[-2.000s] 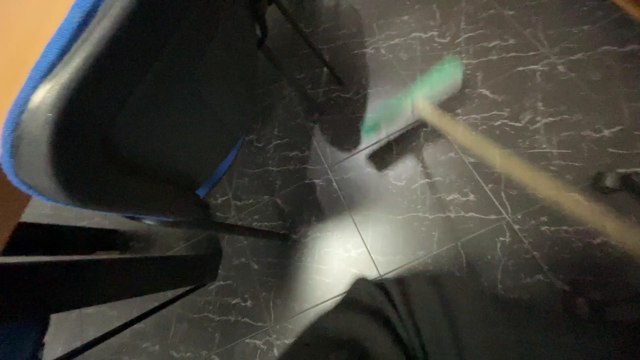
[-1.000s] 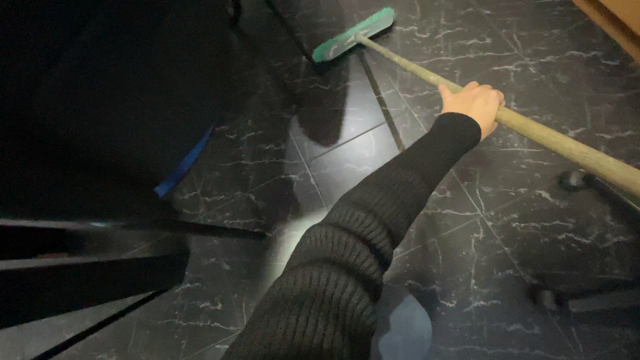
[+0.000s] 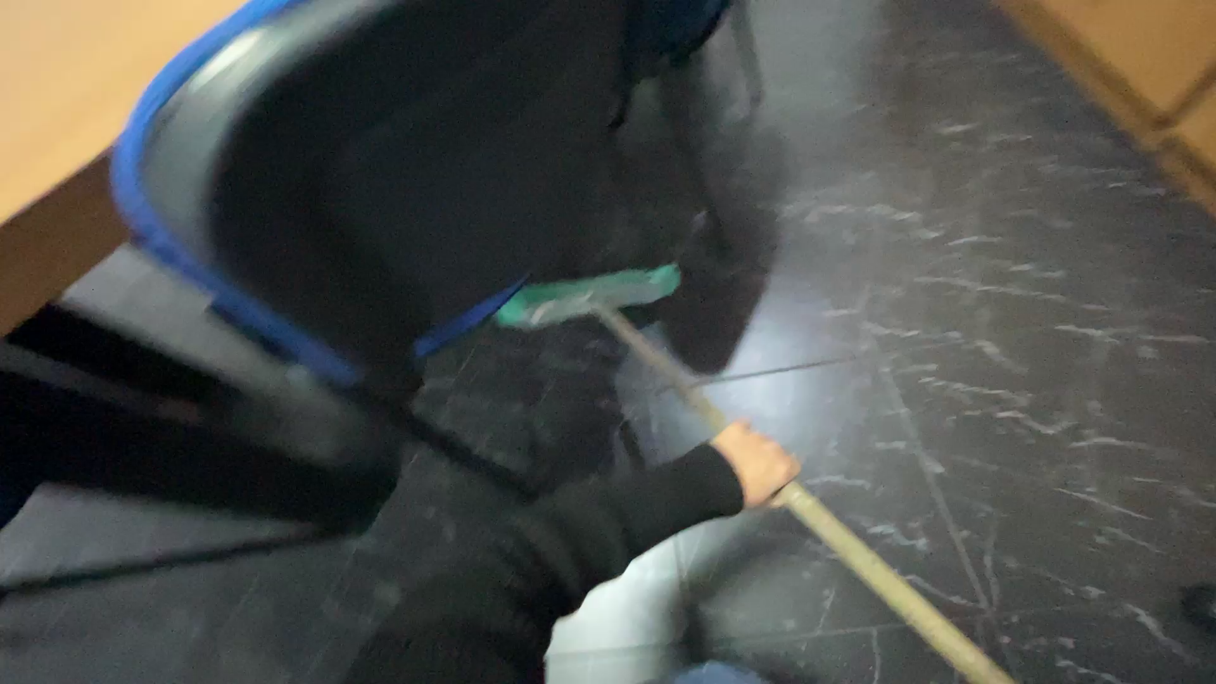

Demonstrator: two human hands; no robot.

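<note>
My left hand (image 3: 757,465), below a dark ribbed sleeve, is closed around the pale wooden handle (image 3: 883,575) of a broom. From my hand the handle slants up and left to a green broom head (image 3: 589,296), which is on the dark tiled floor beside the blue-trimmed edge of a chair. The other end of the handle runs out of view at the lower right. My right hand is not in view.
A black chair with blue edging (image 3: 380,190) fills the upper left, by a wooden tabletop (image 3: 66,85). Dark bars (image 3: 190,446) lie lower left. Another chair (image 3: 679,33) stands at the top, and wooden furniture (image 3: 1140,57) at the upper right.
One second ago the broom head was farther from the black chair's blue edge; now it is beside it. My left hand, out of view two seconds ago, is on the handle. The view has shifted.
</note>
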